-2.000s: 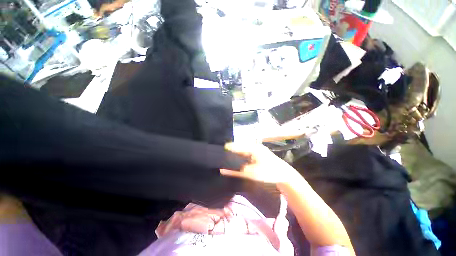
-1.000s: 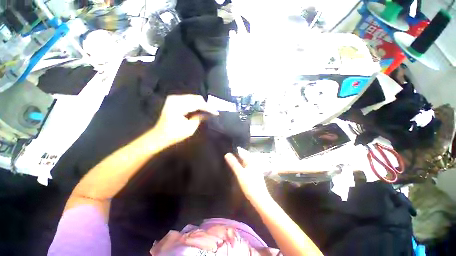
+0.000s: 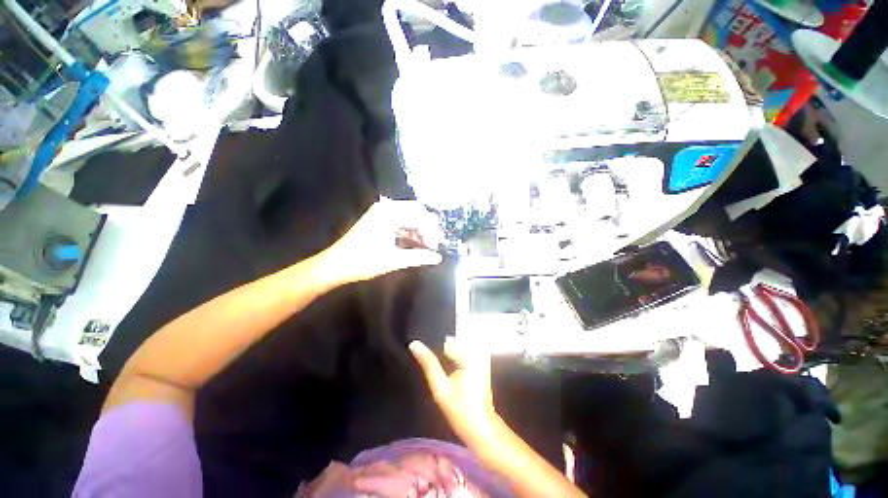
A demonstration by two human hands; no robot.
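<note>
A large black garment piece (image 3: 302, 331) lies under both my hands and runs up the left side of the white sewing machine (image 3: 545, 107). My left hand (image 3: 385, 243) is at the needle area (image 3: 467, 229), with thumb and fingers pinched on the cloth; the pinched edge is mostly hidden. My right hand (image 3: 462, 389) is nearer me, below the small dark bed plate (image 3: 499, 294). Its thumb and fingers are apart at the cloth, and I see nothing gripped. Glare washes out the left end of the machine head.
A smartphone (image 3: 628, 284) lies on the machine's front ledge, with red-handled scissors (image 3: 777, 329) to its right. White scraps (image 3: 684, 374) hang at the front edge. A thread cone (image 3: 862, 44) is at upper right. Another machine part (image 3: 49, 243) stands at left.
The cloth strip stretched across my front two seconds ago has been lowered. My left hand has come into view and sits at the needle. My right hand has let go of the strip. The white slip is no longer visible.
</note>
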